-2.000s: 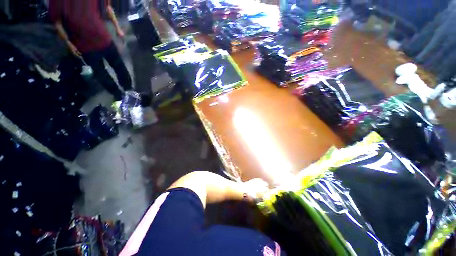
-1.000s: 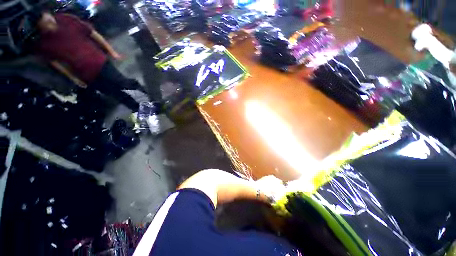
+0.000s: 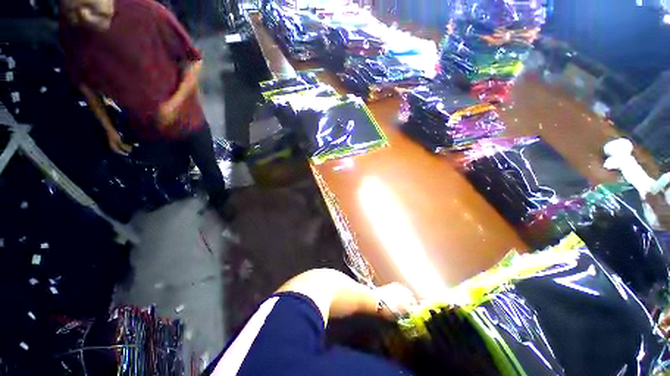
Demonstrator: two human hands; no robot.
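Note:
A stack of black plastic-packed items with yellow-green edges (image 3: 580, 316) lies close in front of me at the lower right, its film shiny with glare. My left hand (image 3: 398, 299) is at the near left corner of this stack, small and washed out by glare; its fingers cannot be made out, nor whether they grip the edge. My left arm reaches out from a dark blue sleeve with a white stripe. My right hand is not in view. Further up the table, another yellow-green-edged black pack (image 3: 351, 131) lies flat, overlapping others behind it.
The glossy orange-brown table (image 3: 463, 198) has a bright glare streak. Stacks with pink and purple edges (image 3: 507, 172) line its far side. A white object (image 3: 624, 158) lies at right. A person in a dark red shirt (image 3: 139, 70) stands at left. A tied bundle (image 3: 150, 341) is on the floor.
The view has shifted, and the stack and my left hand sit slightly lower in it than one second ago. The person at left appears larger and more upright. My left hand stays at the stack's corner.

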